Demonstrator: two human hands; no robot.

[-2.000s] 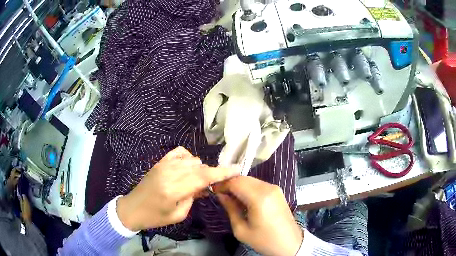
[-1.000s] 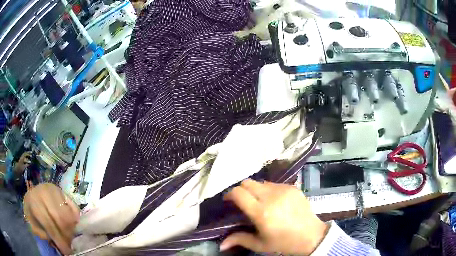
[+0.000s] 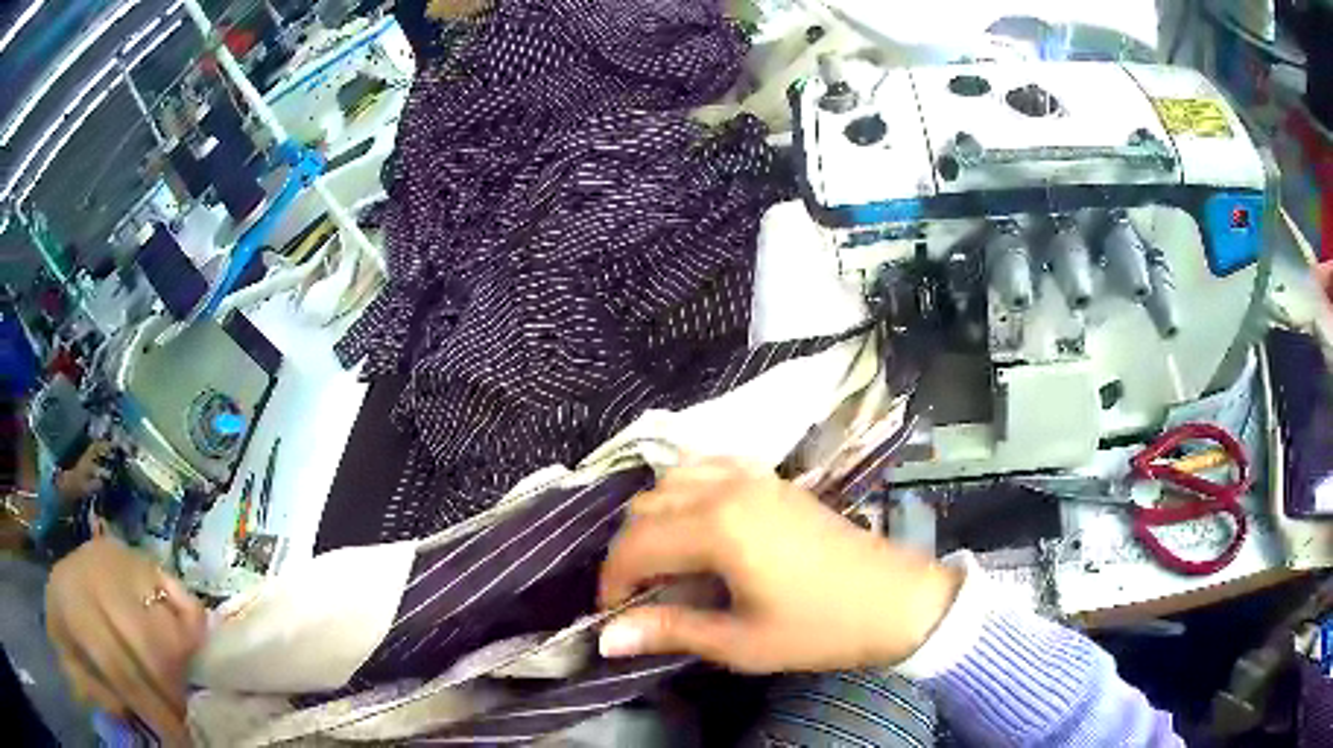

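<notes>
A pinstriped piece (image 3: pixel 497 552) with beige cloth (image 3: pixel 314 614) along it stretches from the lower left up to the needle area of the white overlock machine (image 3: pixel 1045 132). My left hand (image 3: pixel 124 628), at the lower left, holds the far end of the beige cloth; its fingertips are partly hidden. My right hand (image 3: pixel 738 570) is in the lower middle, its fingers closed on the cloth edge, left of and below the needle area. A large pinstriped heap (image 3: pixel 570 249) lies behind the stretched cloth.
Red-handled scissors (image 3: pixel 1191 500) lie right of the machine bed. A smartphone (image 3: pixel 1301 417) is at the right edge. Small hand tools (image 3: pixel 260 490) lie on the left table beside a neighbouring machine (image 3: pixel 205 402). Blue-banded machinery stands further back at left.
My hands were together over the cloth, then moved apart, with the cloth now stretched between them up to the machine. My right hand has closed on the cloth edge since the last frame.
</notes>
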